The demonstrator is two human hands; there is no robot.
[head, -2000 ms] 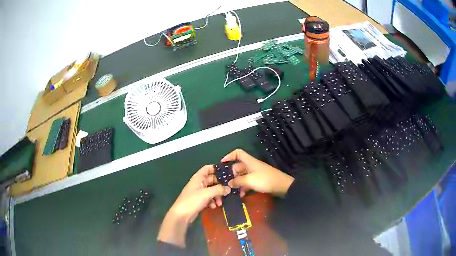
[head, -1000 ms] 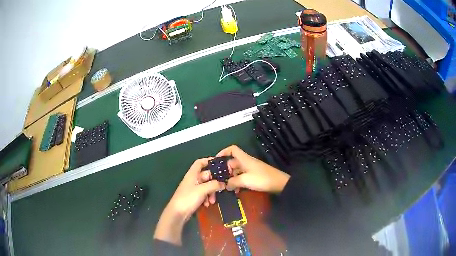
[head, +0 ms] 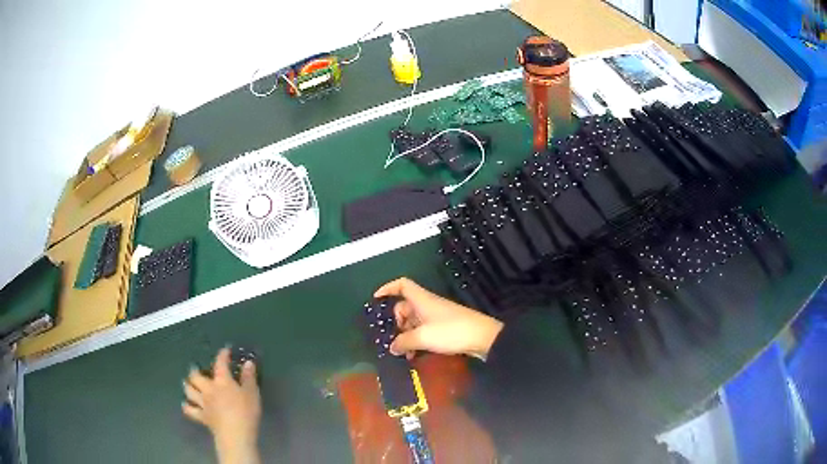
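Observation:
A black remote control [head: 382, 328] with small white-marked buttons stands over a yellow fixture [head: 419, 395], its lower end at the frame. My right hand [head: 437, 322] grips its upper part from the right side. My left hand [head: 222, 399], slightly blurred, is away at the left with fingers spread over a small group of black remotes [head: 243, 355], mostly hidden under it; whether it grips one I cannot tell. A blue strip [head: 417, 442] joins the fixture below. A reddish-brown board [head: 363, 410] lies under the fixture.
Long overlapping rows of black remotes [head: 580, 195] fill the right side. A white fan [head: 263, 208], a dark flat box [head: 394, 210] with white cable, and an orange-brown bottle [head: 548, 95] are behind. More remotes [head: 163, 278] lie at the left. A pale strip [head: 299, 269] crosses the bench.
My left hand has let go of the remote and moved left to the small remote group. My right hand still holds the remote. The view has shifted slightly.

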